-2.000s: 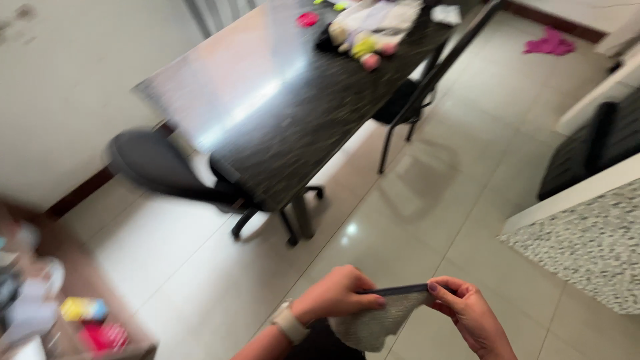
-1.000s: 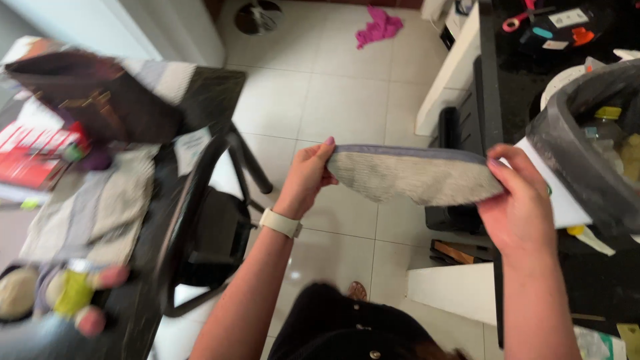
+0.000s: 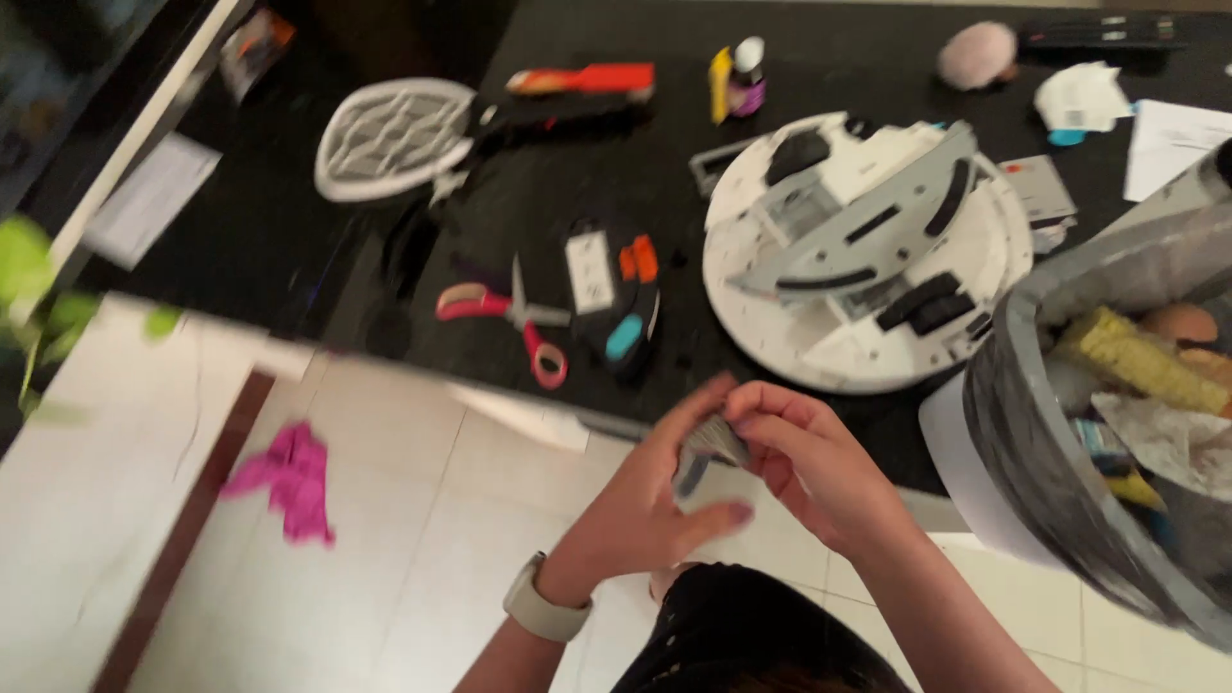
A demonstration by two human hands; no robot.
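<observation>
A grey cloth mop pad point(image 3: 714, 445) is bunched between my hands, just off the edge of the black counter. My right hand point(image 3: 804, 452) pinches it with thumb and fingers. My left hand point(image 3: 650, 500), with a watch on the wrist, is beside the pad, its thumb and fingers apart; whether it grips the pad is unclear. Beyond my hands, an upturned white robot vacuum point(image 3: 818, 346) lies on the counter with a grey mop plate point(image 3: 866, 231) across it. Red-handled scissors point(image 3: 525, 313) lie farther left, beside a dark rounded object point(image 3: 621, 318) with orange and turquoise parts.
A lined bin point(image 3: 1006, 385) holding rubbish stands at the right. On the counter point(image 3: 404, 327) are an electric swatter point(image 3: 399, 140), a small bottle point(image 3: 746, 77), a remote control point(image 3: 1097, 34) and papers point(image 3: 1184, 149). A pink cloth point(image 3: 294, 481) lies on the floor.
The view has swung over the counter. The pad, stretched between both hands a second ago, is now bunched up, and my hands are close together. My left thumb and fingers have spread.
</observation>
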